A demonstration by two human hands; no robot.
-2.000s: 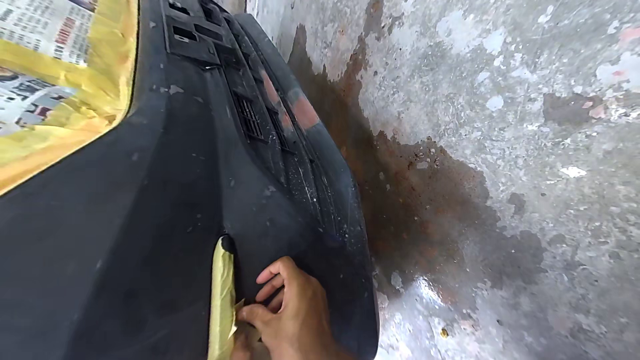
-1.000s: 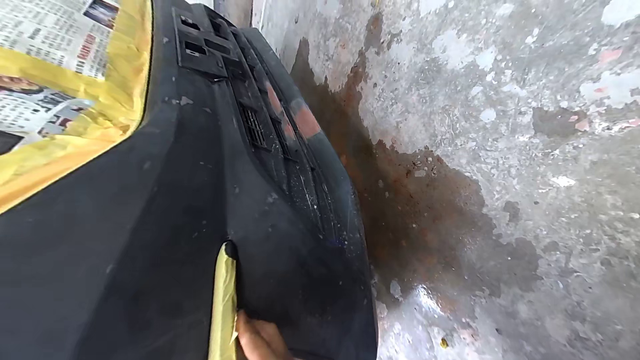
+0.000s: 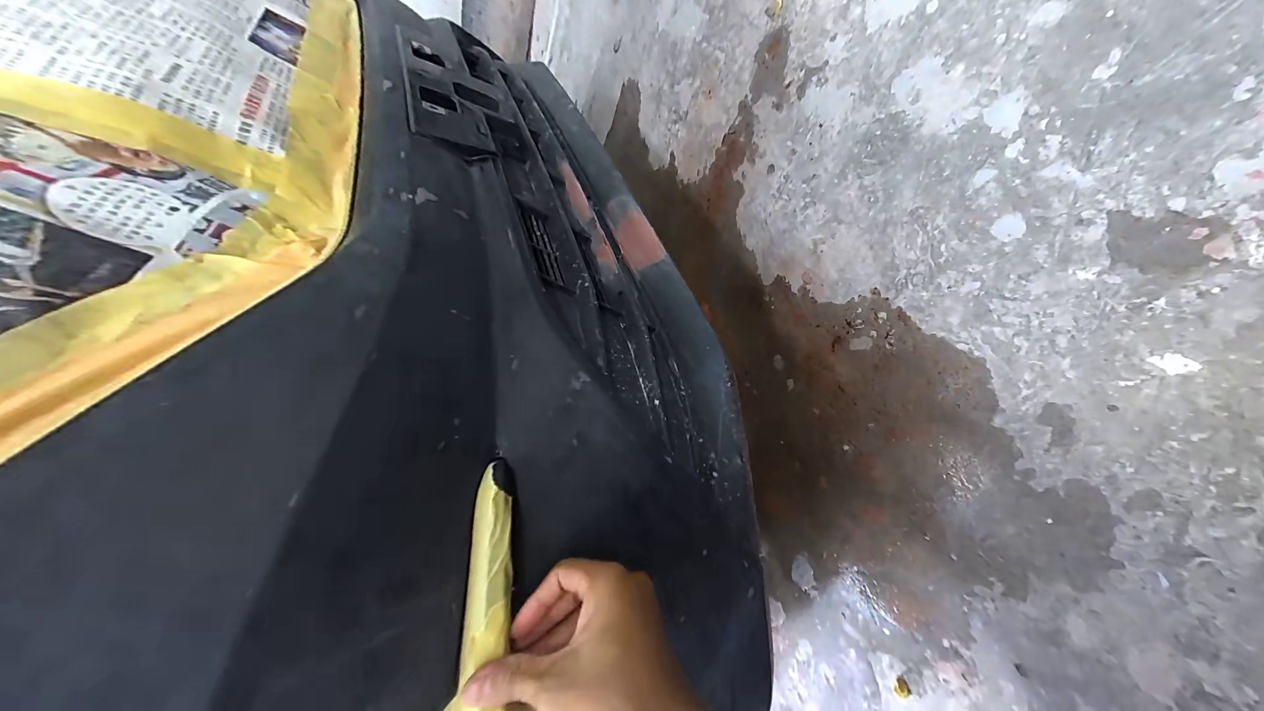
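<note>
A narrow strip of yellow masking tape (image 3: 489, 583) runs up from the bottom edge over a slot in a dark grey car bumper (image 3: 395, 425). A small black end of the slot shows above the tape. At the bottom centre is my right hand (image 3: 592, 642), its thumb on the lower part of the strip and its curled fingers at the strip's right edge. It appears to pinch the tape there; the exact contact is partly hidden by the fingers. My left hand is out of view.
Newspaper (image 3: 168, 59) edged with yellow masking tape (image 3: 331, 128) covers an area at the upper left. The bumper's grille (image 3: 543, 247) has reddish patches beside it. On the right lies a worn concrete floor (image 3: 1086, 296) with a dark wet stain (image 3: 839, 415).
My right hand shows more fully than one second ago, with its curled fingers in view beside the tape. Two seconds ago its fingers were raised to the right of the strip.
</note>
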